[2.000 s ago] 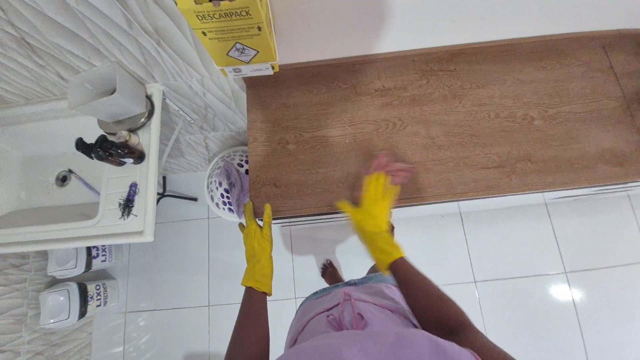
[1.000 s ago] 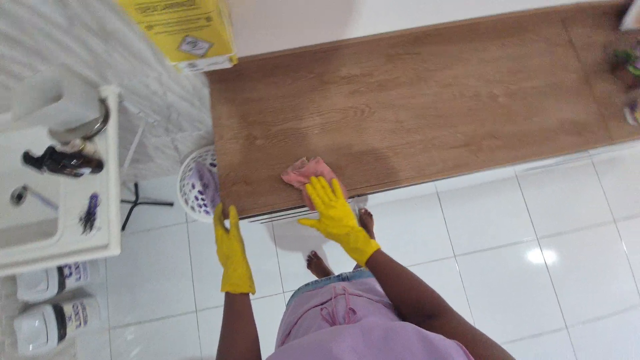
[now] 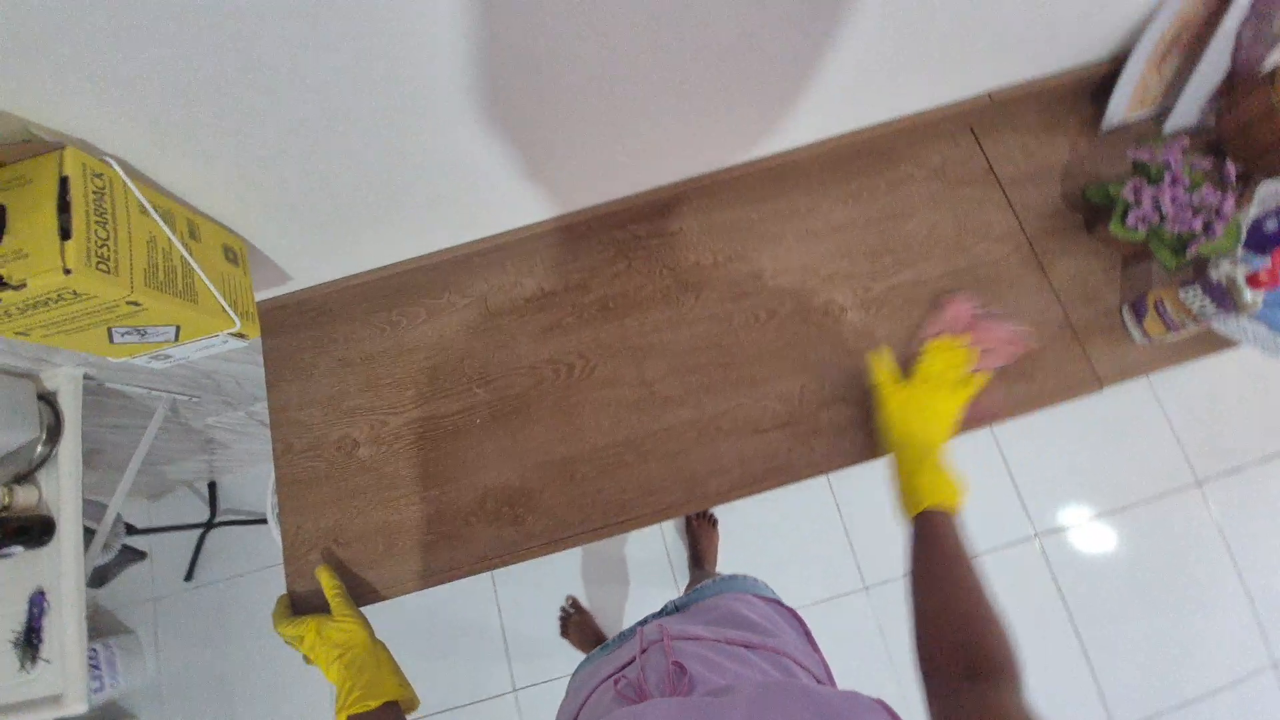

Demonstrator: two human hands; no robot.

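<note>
A long wood-grain countertop [image 3: 600, 380] runs along a white wall. My right hand [image 3: 925, 410], in a yellow rubber glove and blurred, lies over the counter's right part on a pink cloth [image 3: 980, 335], which spreads out beyond the fingers. Its fingers look spread rather than closed round the cloth. My left hand [image 3: 345, 640], gloved the same way, rests at the counter's near left corner, thumb and fingers apart at the edge, with nothing held.
A yellow cardboard sharps box [image 3: 130, 260] is at the upper left, above a white sink [image 3: 70, 600] with bottles. Potted purple flowers [image 3: 1175, 205], a printed can [image 3: 1180, 310] and leaning panels [image 3: 1160, 60] occupy the right end. White floor tiles [image 3: 1130, 560] lie along the front.
My right hand and the pink cloth have moved right along the counter, from near its left part toward the flowers. My left hand stays at the left corner. The view has shifted and turned.
</note>
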